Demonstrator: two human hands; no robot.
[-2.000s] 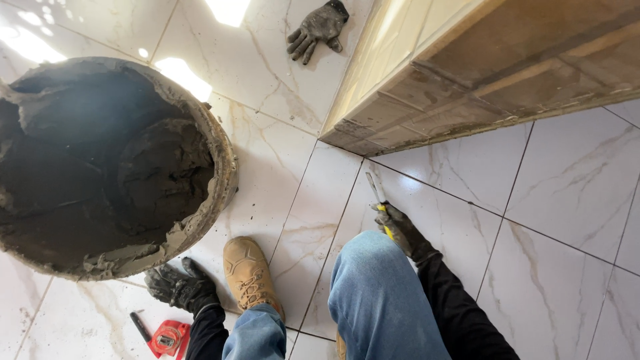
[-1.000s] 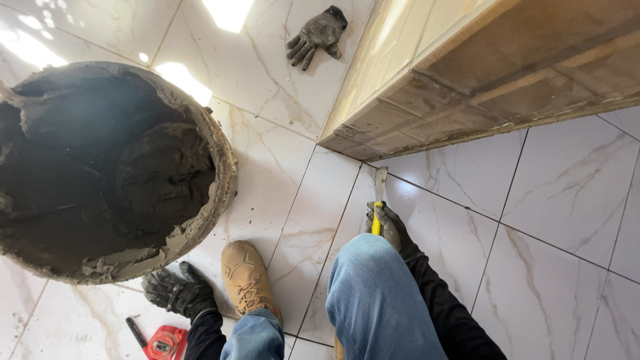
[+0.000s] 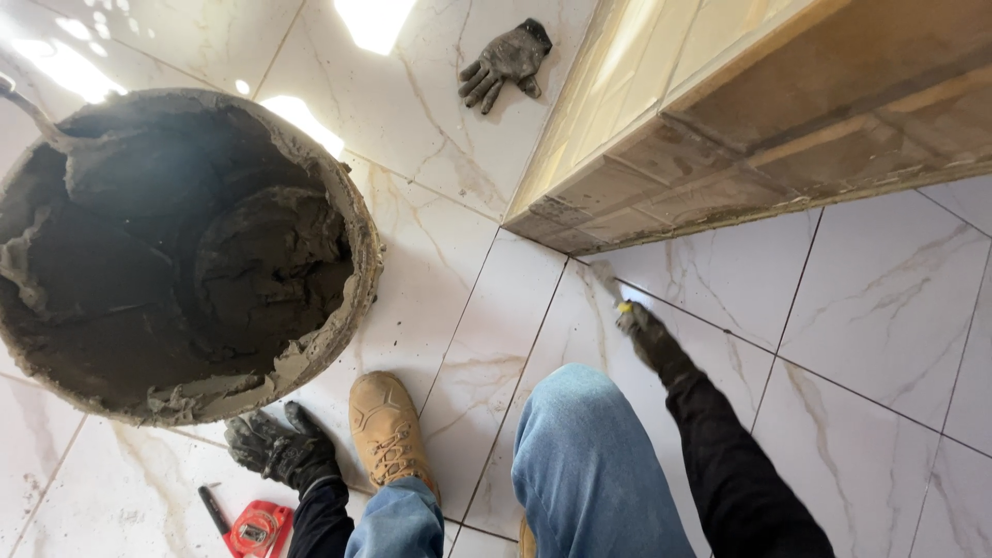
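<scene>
My gloved right hand [image 3: 639,322] grips the yellow handle of a putty knife [image 3: 606,280]. The blade lies over the marbled floor tiles, near a dark joint and close to the lower corner of a tiled wall block [image 3: 573,221]; whether it touches the floor cannot be told. My gloved left hand [image 3: 283,446] is beside the rim of a large bucket [image 3: 364,287] with grey mortar [image 3: 256,263] inside. The fingers of that hand are partly hidden by the rim, and whether it holds anything cannot be made out.
A spare grey work glove [image 3: 508,62] lies on the tiles beyond the bucket. A red tape measure [image 3: 260,529] and a black-handled tool [image 3: 213,508] are at the lower left. My tan boot [image 3: 387,430] stands between the bucket and my bent knee [image 3: 593,457].
My right hand has moved to the right with the putty knife, whose blade now slants up and to the left; one second ago it pointed straight ahead. My left hand stays by the bucket.
</scene>
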